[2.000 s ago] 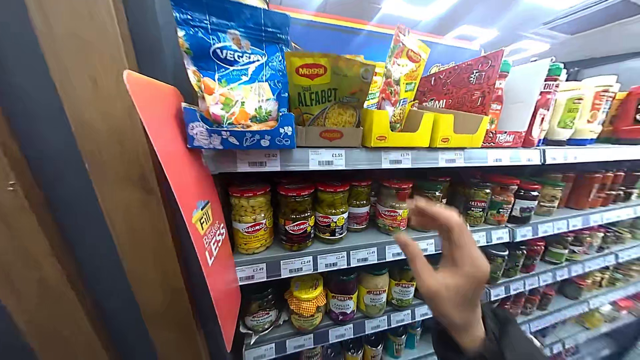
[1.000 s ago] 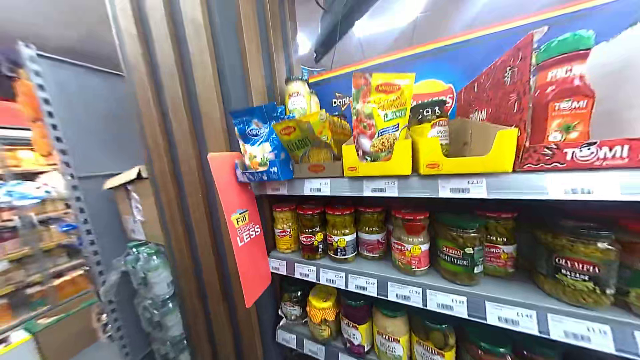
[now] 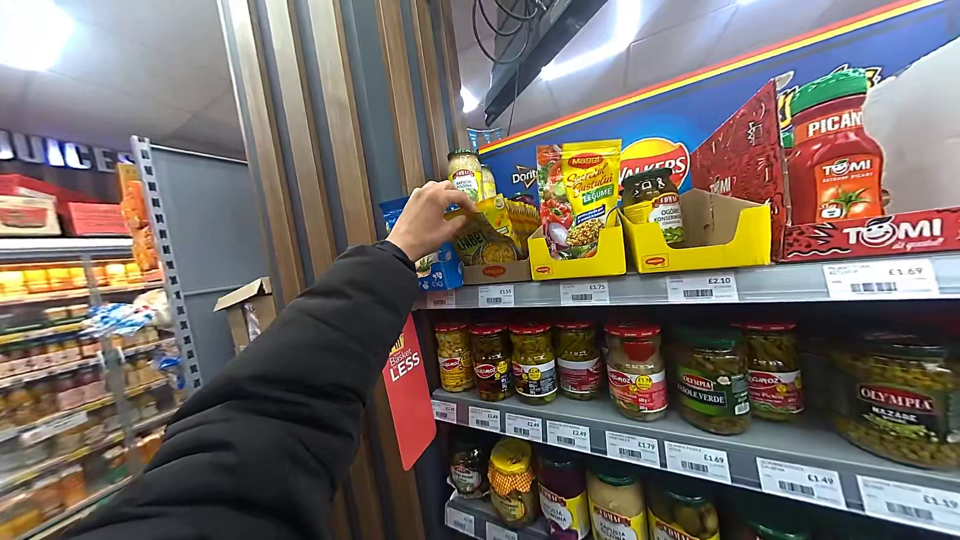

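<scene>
My left hand (image 3: 431,221), in a black padded sleeve, reaches in from the lower left to the top shelf. Its fingers and thumb are closed at the upper edge of a green Maggi packet (image 3: 487,244), which leans in a low cardboard display box. The fingers partly hide blue packets (image 3: 442,266) in a blue box just left of it. Behind the hand stands a glass jar with a pale label (image 3: 465,176). To the right, a yellow Maggi packet (image 3: 589,195) stands upright in a yellow display box. My right hand is out of view.
A dark-lidded jar (image 3: 656,202) stands in another yellow box, beside a red ketchup bottle (image 3: 836,154). Pickle jars (image 3: 637,375) line the lower shelves. A red sign (image 3: 411,405) juts from the shelf end, beside wooden slats (image 3: 337,112). A dark beam (image 3: 544,56) hangs overhead.
My right hand, in view two seconds ago, is gone from the frame. My left hand has come in and reached the packets at the top shelf's left end. The view has turned left.
</scene>
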